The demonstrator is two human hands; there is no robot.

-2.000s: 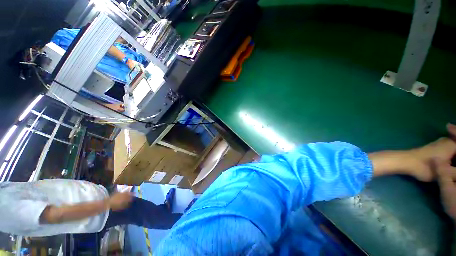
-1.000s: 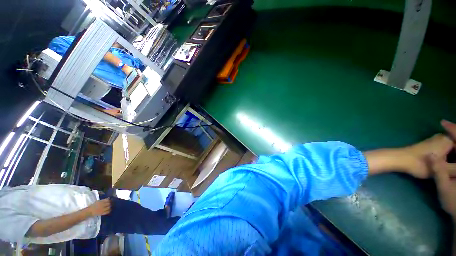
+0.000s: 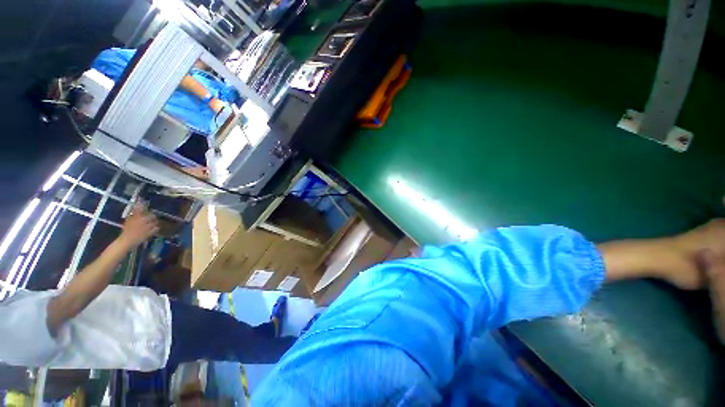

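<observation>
My left arm, in a blue sleeve, reaches across from the bottom middle to the right. My left hand point(image 3: 690, 258) is at the right edge over the green bench point(image 3: 509, 151), partly cut off. Part of my right hand point(image 3: 716, 296) shows beside it, and the two hands overlap or touch. Their fingers are mostly outside the picture. I cannot tell whether either hand holds anything. No work piece shows clearly at the hands.
A metal shelf post point(image 3: 670, 75) with a bolted foot stands on the bench. An orange holder point(image 3: 385, 94) lies beside a long black rack point(image 3: 350, 75). Brown cartons point(image 3: 238, 253) stand below. A person in white point(image 3: 119, 326) stands left; another in blue works at a machine.
The person in white has raised an arm. The view has shifted slightly, and my hands sit a little further out at the right edge. The dark gap between my hands no longer shows clearly.
</observation>
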